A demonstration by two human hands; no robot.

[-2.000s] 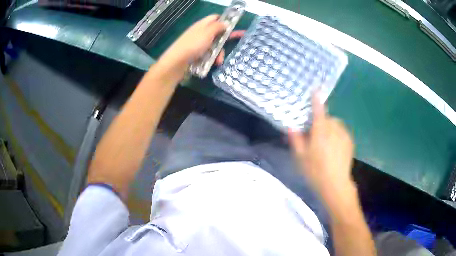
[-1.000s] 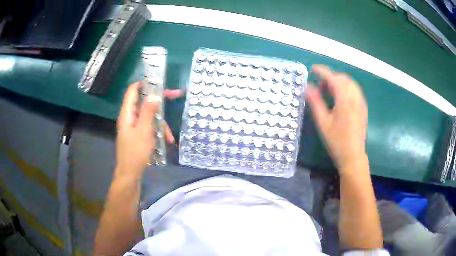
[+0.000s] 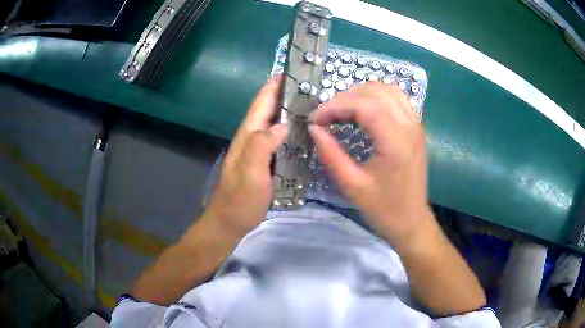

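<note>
My left hand (image 3: 247, 160) grips the long grey fixture bar (image 3: 298, 106) from its left side and holds it upright over the near edge of the bench. Three small round silvery parts sit in the bar's upper recesses, one of them here (image 3: 306, 87); the lower recesses show no such part. My right hand (image 3: 378, 141) has thumb and forefinger together at the bar's middle; whether a part is between the fingertips is hidden. The blister tray (image 3: 417, 80) of round silvery parts lies behind the bar and my right hand, partly covered.
A row of fixture bars (image 3: 160, 38) lies side by side at the upper left, near a black block (image 3: 77, 13). A pale rail (image 3: 462, 54) curves across the green bench (image 3: 487, 141). More bars stand at the far right edge.
The bar in my left hand has moved right, in front of the tray. My right hand has come from the tray's right side to the bar, its fingers closing together.
</note>
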